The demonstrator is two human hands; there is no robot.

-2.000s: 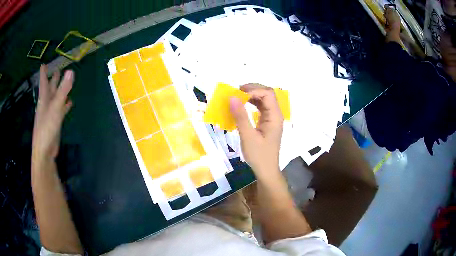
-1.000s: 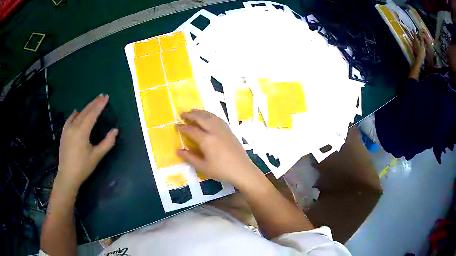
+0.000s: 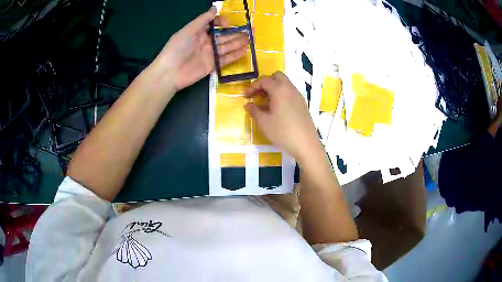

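My left hand (image 3: 192, 52) holds a black plastic frame (image 3: 238, 77) over the upper part of the sticker sheet; its fingers show through the frame's window. The frame's upper end is cut off by the picture's top edge. My right hand (image 3: 280, 110) is over the sheet's right column, its thumb and fingertips close together just below the frame. Whether it pinches anything is unclear. The sticker sheet (image 3: 232, 118) has two columns of yellow rectangles and two cut-out windows at its near end.
A white waste pile (image 3: 374, 49) with loose yellow pieces (image 3: 371, 104) lies at right. A dark tangle of frames (image 3: 71, 129) is at left; another black heap (image 3: 457, 71) lies beyond the pile. A person's dark sleeve (image 3: 473, 171) is at far right. A cardboard box (image 3: 396, 220) stands below the table edge.
My left hand has moved up and right and now holds a black frame. My right hand stays over the sheet, its fingers drawn closer together. The view has turned, so the sheet now looks upright.
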